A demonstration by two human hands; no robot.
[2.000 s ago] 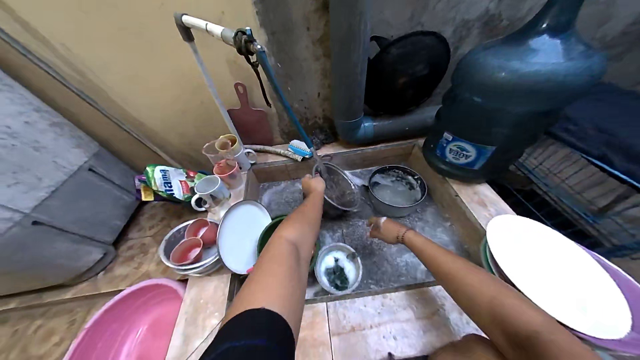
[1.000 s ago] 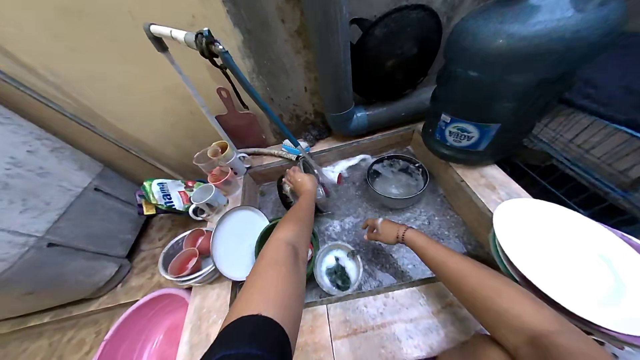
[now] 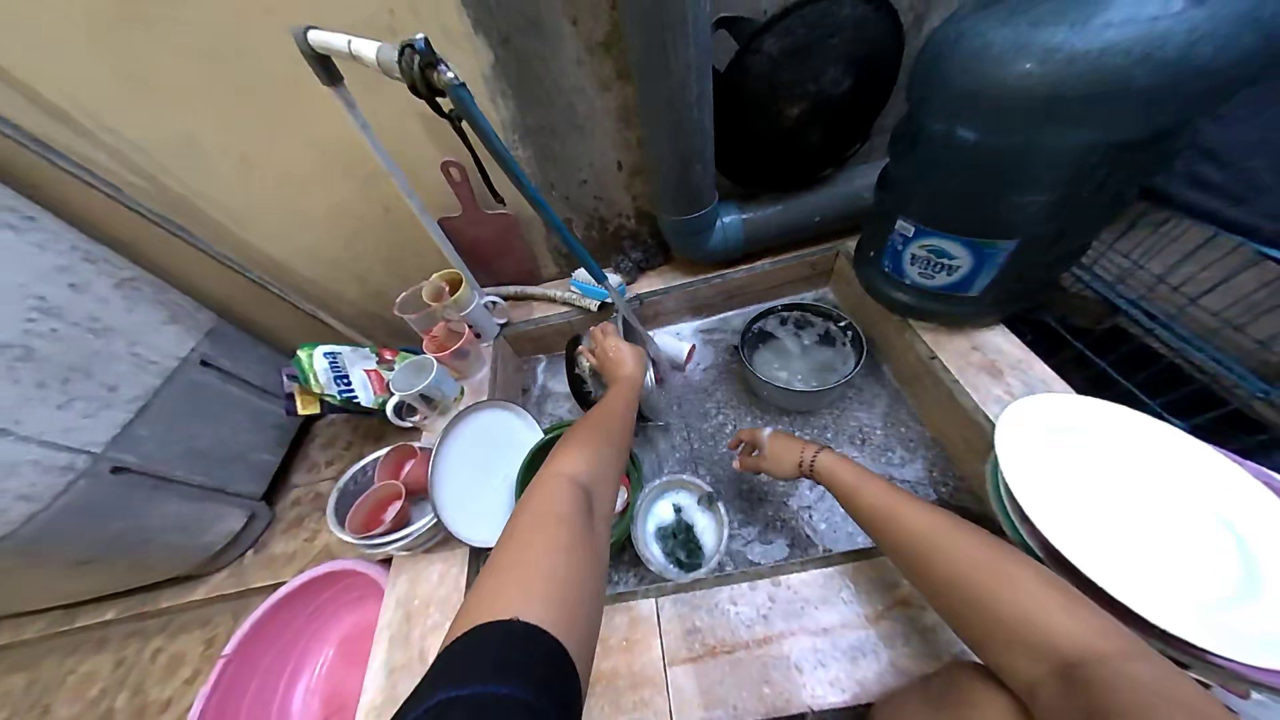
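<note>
My left hand (image 3: 614, 356) reaches under the stream from the blue water pipe (image 3: 520, 180), its fingers on the rim of a dark pan (image 3: 580, 375) that is partly hidden by the hand and arm. Right of it a white cup (image 3: 674, 350) lies on its side. My right hand (image 3: 768, 453) hangs over the basin floor with fingers apart, holding nothing. Beyond it stands a metal pot (image 3: 802, 357) of cloudy water. Nearer me is a bowl (image 3: 680, 527) with suds and a green scouring pad (image 3: 680, 540). A green basin (image 3: 545, 450) lies partly under my left forearm.
Cups and a mug (image 3: 424, 390) crowd the left ledge, near a white plate (image 3: 485, 472) and stacked bowls (image 3: 352, 500). A pink tub (image 3: 300, 640) is at lower left. White plates (image 3: 1140, 530) are stacked at right, below a large water bottle (image 3: 1000, 160). A cutting board (image 3: 485, 235) leans on the wall.
The strainer-like metal vessel by my left hand two seconds ago now shows as a dark, tilted pan. A white cup has come into view beside it. My right hand remains over the basin.
</note>
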